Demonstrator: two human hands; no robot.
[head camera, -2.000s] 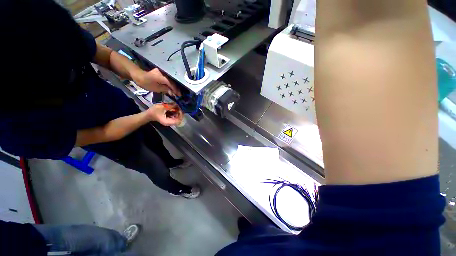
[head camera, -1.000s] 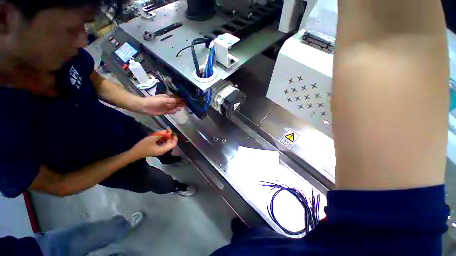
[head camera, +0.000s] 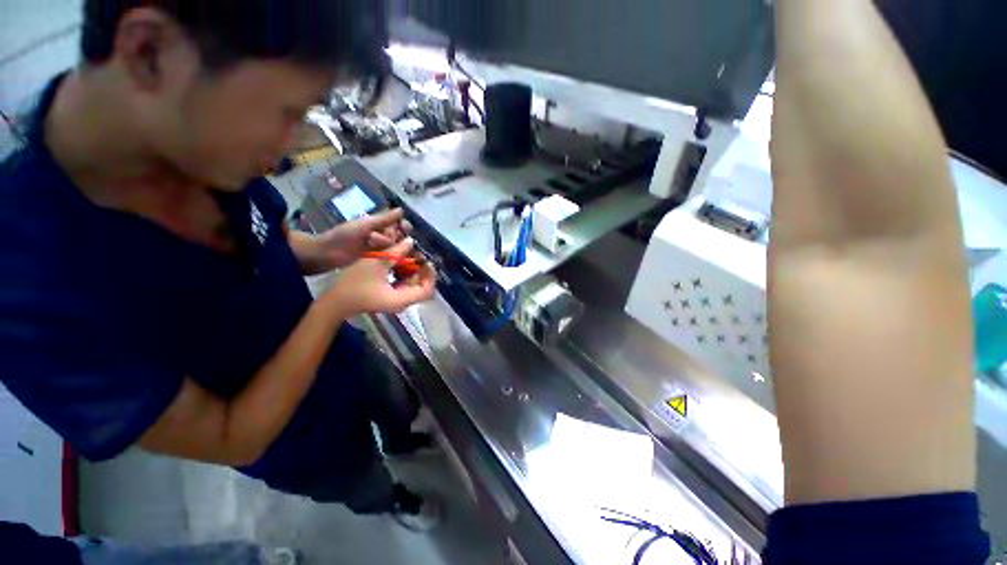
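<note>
Neither of my hands is in view. My bare arm (head camera: 872, 287), with a navy sleeve, rises along the right side and leaves at the top edge. A white paper sheet (head camera: 591, 469) lies on the steel ledge (head camera: 513, 392). A black-blue cable coil (head camera: 674, 546) beside it is cut off by the bottom edge. Another person (head camera: 166, 331) holds a small orange-red tool (head camera: 395, 260) in the fingers near the plate edge. Blue cables (head camera: 517, 243) pass through the grey plate (head camera: 469, 166), with a motor-like block (head camera: 549, 312) below its corner.
A white bracket (head camera: 555, 221) and a dark tool (head camera: 438, 180) are on the plate. A perforated white cover (head camera: 707, 298) stands at the right, with a yellow warning label (head camera: 678, 405) below it. A lit screen (head camera: 353, 202) is at the ledge's far end. A red-edged panel is lower left.
The view has shifted, so the machine and coil appear lower and further right. The other person's hands have come close together around the orange-red tool. My arm stays raised at the right.
</note>
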